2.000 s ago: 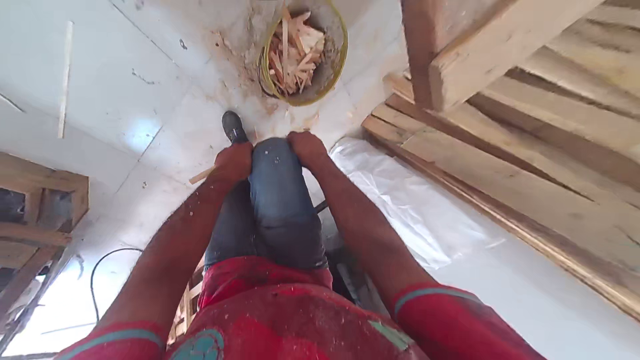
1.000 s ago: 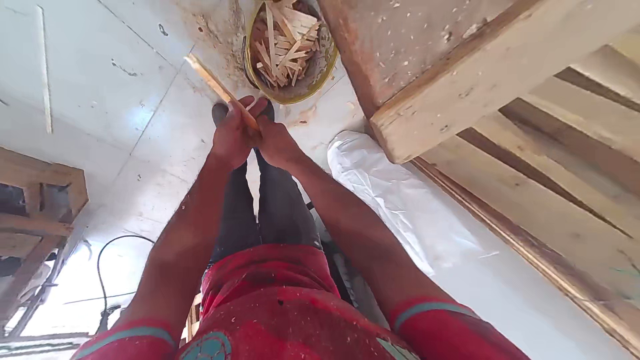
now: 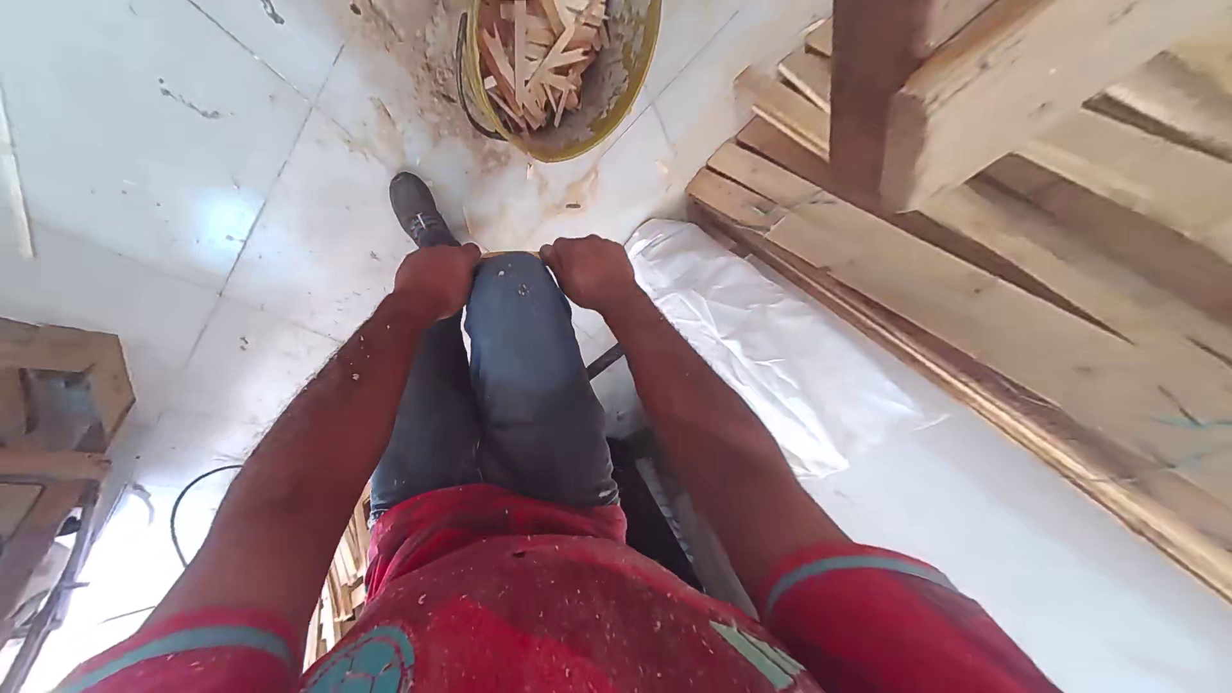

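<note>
My left hand [image 3: 439,279] and my right hand [image 3: 588,273] are closed on the two ends of a thin wood strip [image 3: 510,254]. Only its middle shows, lying across the front of my raised knee in jeans [image 3: 523,318]; the fists hide its ends. Beyond my hands a bucket with a yellowish rim [image 3: 568,154] stands on the floor, holding many broken wood pieces [image 3: 539,58].
A white plastic sheet or sack [image 3: 741,337] lies right of my right forearm. Wooden boards [image 3: 924,260] and a thick beam [image 3: 1001,87] fill the upper right. A wooden frame [image 3: 58,385] stands at left, near a black cable [image 3: 183,500].
One second ago both hands were together on the strip, which pointed up and left. Now they are apart at its ends, and the knee has come up between them.
</note>
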